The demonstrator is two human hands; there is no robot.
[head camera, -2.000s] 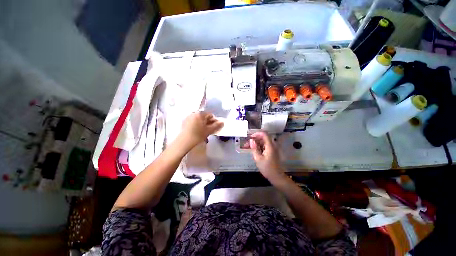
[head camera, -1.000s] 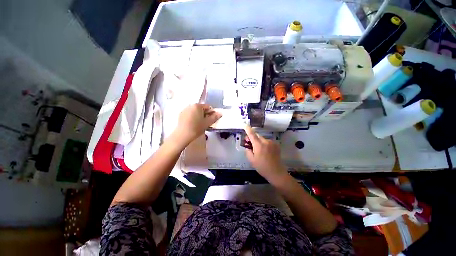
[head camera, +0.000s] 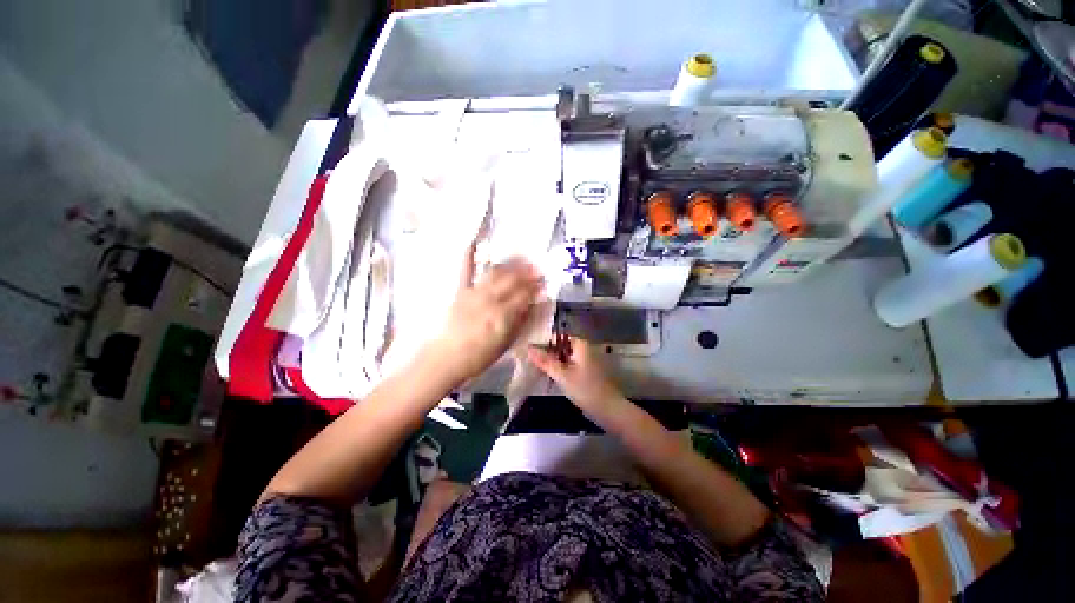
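Note:
White fabric pieces [head camera: 413, 253] lie layered left of the overlock machine [head camera: 719, 159]. One piece reaches the presser foot area [head camera: 576, 262]. My left hand [head camera: 495, 316] lies palm down on this fabric just left of the needle area, thumb apart, fingertips blurred. My right hand [head camera: 578, 371] is at the table's front edge, below the needle area. Its fingertips pinch the edge of a white fabric piece [head camera: 519, 383] that hangs toward the lap. A small dark object [head camera: 564, 348], perhaps thread snips, shows between its fingers.
A red fabric band [head camera: 274, 300] lies along the stack's left edge. A raised white tray [head camera: 495, 53] stands behind. Thread cones [head camera: 943, 283] and black fabric [head camera: 1037, 259] are at right. A scrap pile [head camera: 908, 477] is below the table at right.
My left hand has moved right and flattened onto the fabric. My right hand has moved left and down from the needle area to the fabric's front edge. The metal plate below the needle now shows.

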